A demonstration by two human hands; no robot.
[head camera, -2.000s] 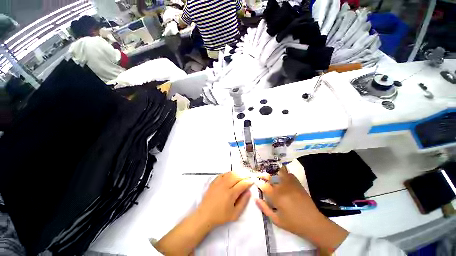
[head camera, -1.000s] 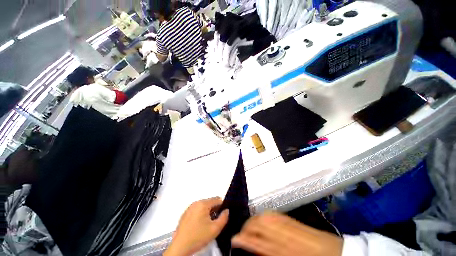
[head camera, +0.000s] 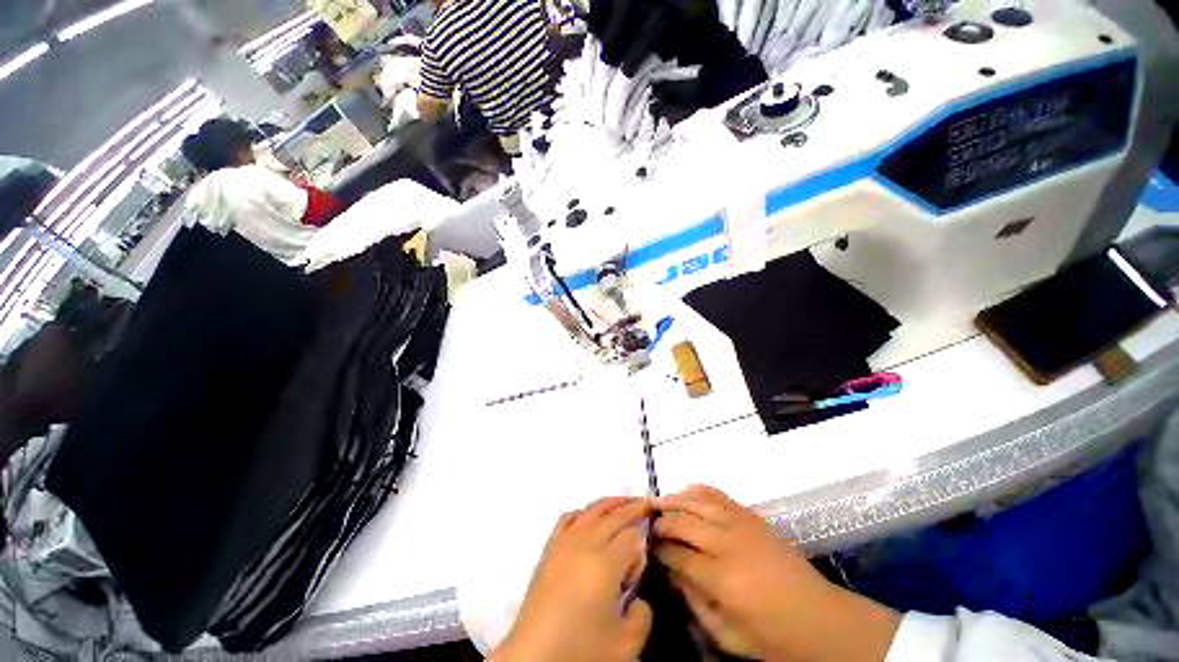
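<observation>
The fabric panel (head camera: 649,446) runs as a narrow dark edge from just below the needle area of the white sewing machine (head camera: 828,194) down to my hands at the table's front edge. My left hand (head camera: 588,576) pinches the panel from the left. My right hand (head camera: 737,569) pinches it from the right, fingertips touching or almost touching the left ones. The lower part of the panel hangs dark between and below my hands, mostly hidden by them. The presser foot (head camera: 630,343) is above the panel's far end; whether it holds the panel is unclear.
A tall stack of black panels (head camera: 246,427) stands at left. Right of the needle lie a yellow-brown block (head camera: 692,370), a black fabric piece (head camera: 795,330) with a pink and blue tool (head camera: 860,391), and a smartphone (head camera: 1073,314). White and black pieces (head camera: 621,97) and two people are behind.
The panel was under the machine head with both hands beside the needle, then drawn toward me, showing its black face. Now it appears as a thin edge, and both hands pinch it together.
</observation>
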